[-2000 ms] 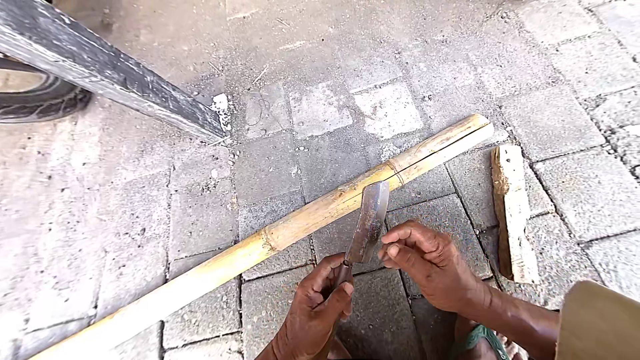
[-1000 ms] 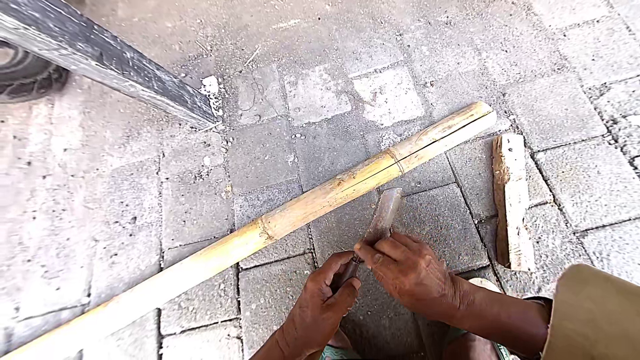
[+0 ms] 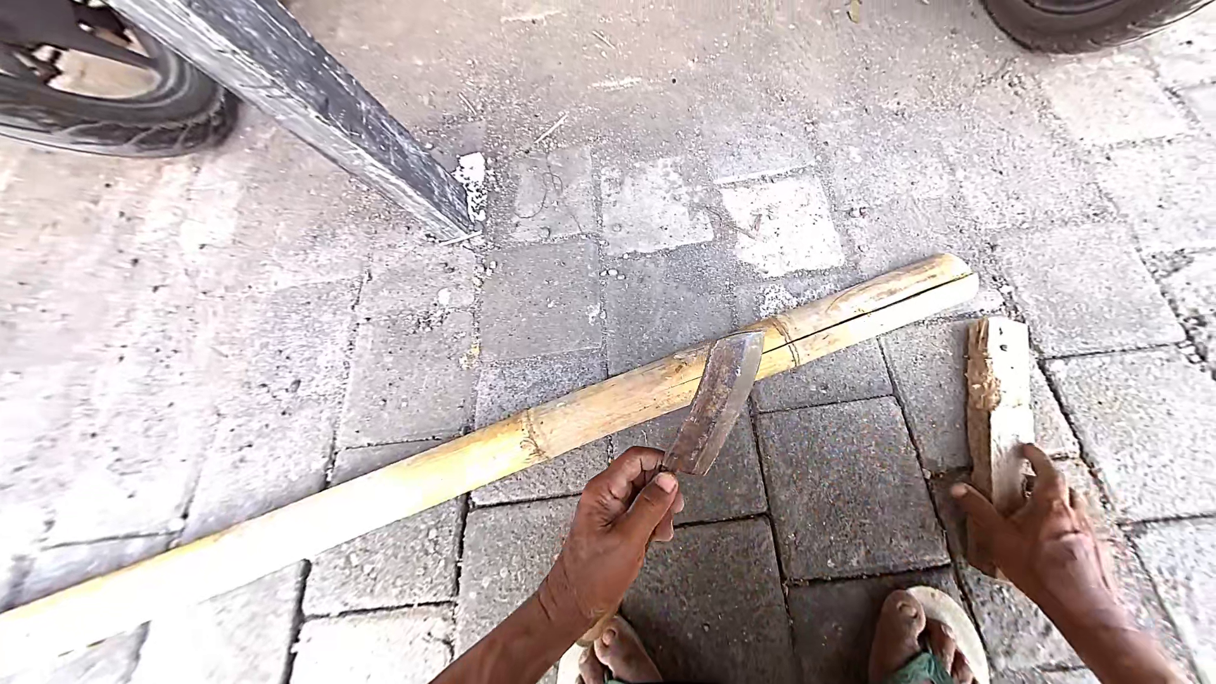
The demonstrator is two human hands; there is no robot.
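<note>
My left hand (image 3: pixel 622 522) grips a short knife with a broad, worn metal blade (image 3: pixel 717 399); its handle is mostly hidden in the fist. The blade points up and its tip overlaps the bamboo pole in view. That pole (image 3: pixel 589 413), yellowish with a long split toward its right end, lies slantwise across the pavers. My right hand (image 3: pixel 1040 527) is over the lower part of a rough wooden block (image 3: pixel 1009 418), thumb and fingers spread on its two sides; whether they press on it cannot be told.
A dark metal post (image 3: pixel 351 123) meets the ground behind the pole. Parts of tyres show at the upper left (image 3: pixel 161 123) and upper right (image 3: pixel 1083 24). Two sandalled feet (image 3: pixel 926 632) rest on the grey pavers (image 3: pixel 845 489) at the bottom edge.
My right hand has left the knife blade and moved right to the wooden block. My left hand still holds the knife, with its blade now fully uncovered.
</note>
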